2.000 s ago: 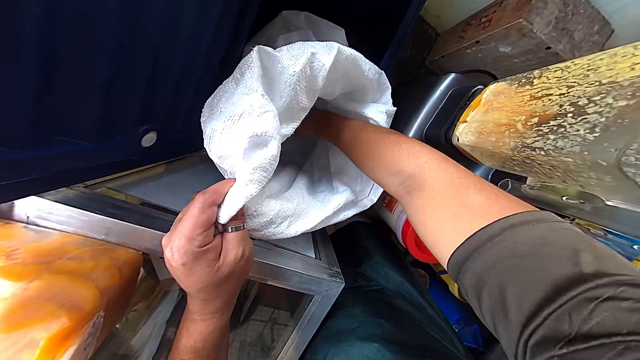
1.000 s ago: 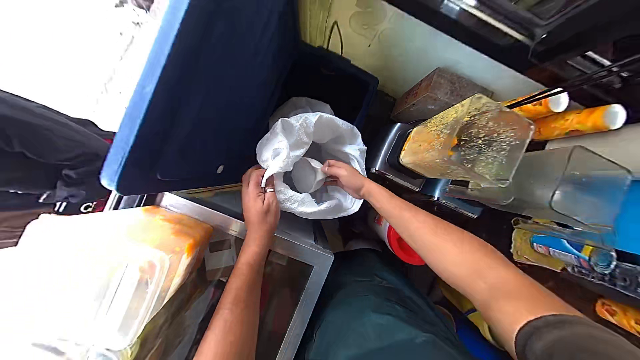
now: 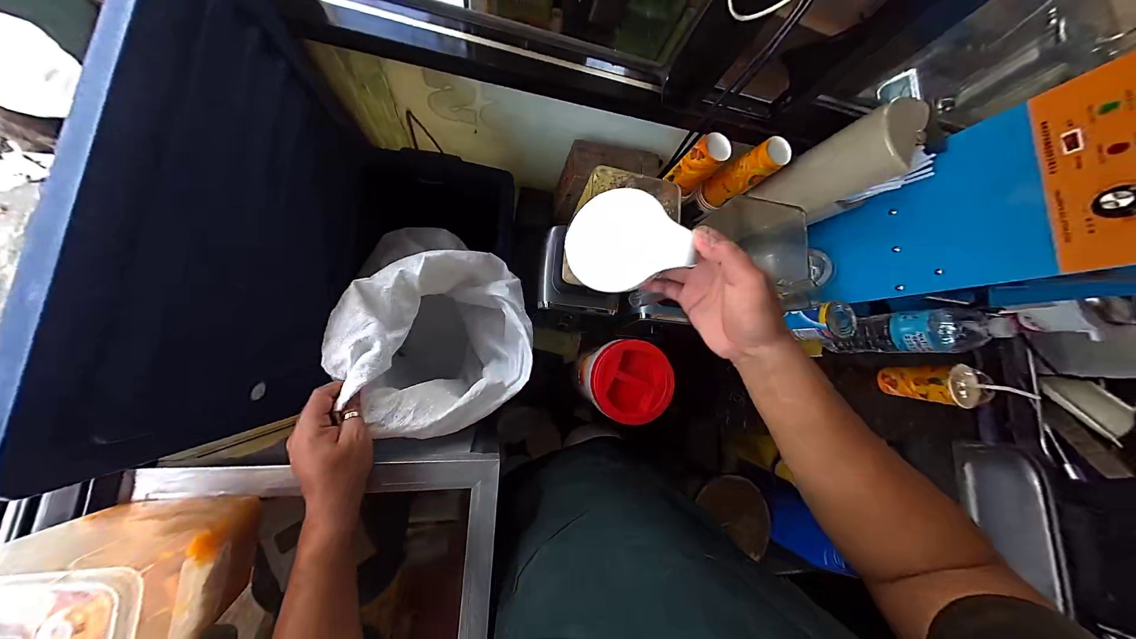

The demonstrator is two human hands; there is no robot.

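A white woven sack (image 3: 510, 355) stands with its mouth rolled back, and its inside looks dim and pale. My left hand (image 3: 333, 444), with a ring on one finger, pinches the near left edge of the sack's rim. To the right of the sack, my right hand (image 3: 728, 297) holds a white scoop (image 3: 626, 240) by its short handle, above a blender jar. The scoop's round part points left; whether it holds anything cannot be told. A container with a red lid (image 3: 633, 382) stands below the scoop.
A raised dark blue lid (image 3: 177, 240) rises on the left. A metal-framed glass case (image 3: 484, 532) is near my left arm. Orange cup stacks (image 3: 745, 171), a clear jar (image 3: 763, 235), plastic bottles (image 3: 932, 331) and an orange-and-blue machine (image 3: 958, 204) lie to the right.
My right hand, inside the sack in the earlier frames, is out to its right with the white scoop. My left hand has stayed on the rim. The view has shifted.
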